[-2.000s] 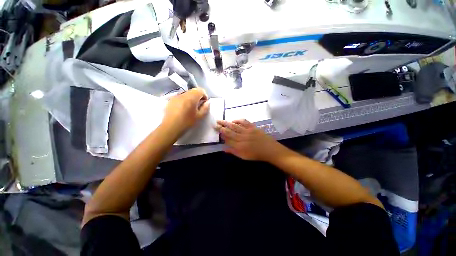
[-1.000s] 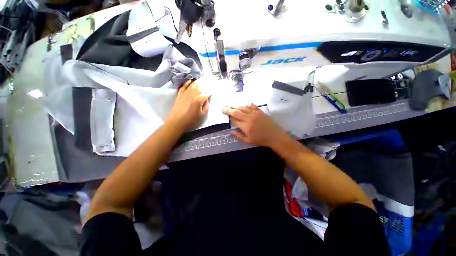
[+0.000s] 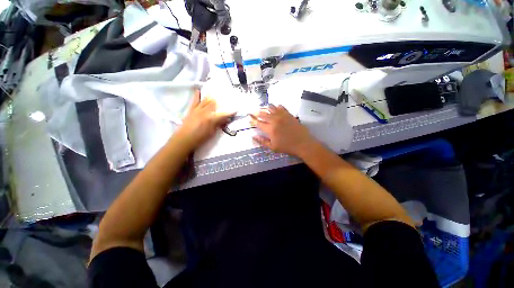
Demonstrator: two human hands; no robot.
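A light panel [image 3: 149, 121] lies bunched on the table left of the needle, overexposed under the lamp. A pale pocket or flap piece [image 3: 116, 134] with a dark grey band lies on it. My left hand [image 3: 203, 119] rests on the cloth edge left of the presser foot [image 3: 261, 90], with a small dark curved thing by its fingertips. My right hand [image 3: 280, 130] lies flat with fingers spread, just below the presser foot. Glare hides the cloth edge between the hands; whether either hand grips it is unclear.
The white sewing machine [image 3: 327, 56] spans the back. A small curved panel [image 3: 321, 115] lies right of my right hand. Further right are pens [image 3: 370, 108], a flat black rectangle [image 3: 413, 99] and a grey lump [image 3: 475, 93]. A blue crate [image 3: 451, 247] stands lower right.
The cloth between my hands has moved up towards the needle and left, baring the table's front edge. My left hand has shifted slightly left; my right hand has moved up and right since the earliest frame.
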